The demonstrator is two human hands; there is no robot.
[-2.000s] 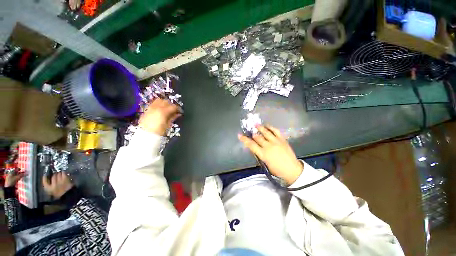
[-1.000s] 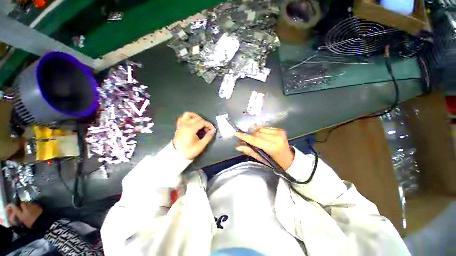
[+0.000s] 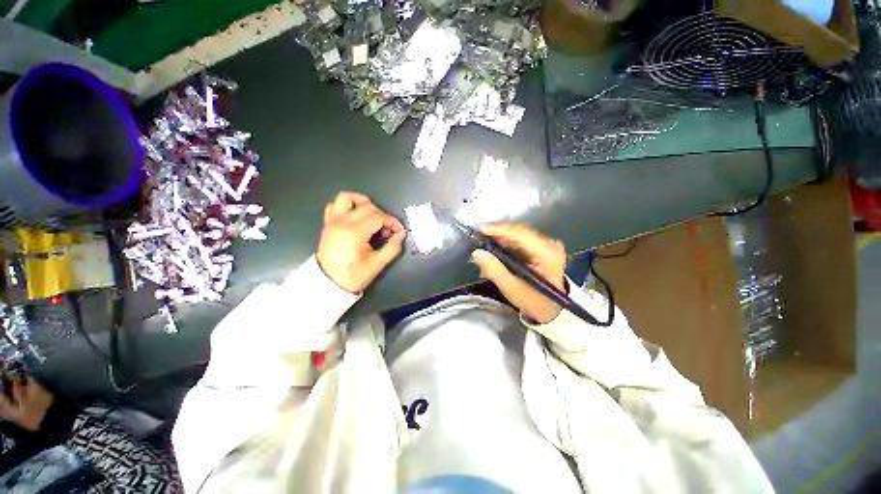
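Note:
My right hand (image 3: 526, 265) holds the soldering iron (image 3: 522, 270), a black pen-like tool whose tip points left. A flat silver-white module (image 3: 423, 229) lies on the bench between my hands, close to the iron's tip. My left hand (image 3: 355, 241) is at its left edge, thumb and forefinger pinched together; whether a thin part is between them is too small to tell. More silver-white modules (image 3: 491, 183) lie just beyond, washed out by glare. The heap of strip parts (image 3: 198, 198) lies at the left.
The module pile (image 3: 425, 58) is at the bench back. A purple-rimmed grey fan (image 3: 72, 135) and yellow device (image 3: 48, 262) stand at left. At right are a green mat (image 3: 676, 135) with wire bits, coiled rings (image 3: 715, 53) and an open cardboard box (image 3: 802, 318). Another person's hand (image 3: 26, 400) shows lower left.
My left hand has come from the strip heap to the module. My right hand, earlier resting by the modules, now has the iron up in a pen grip. The view has shifted.

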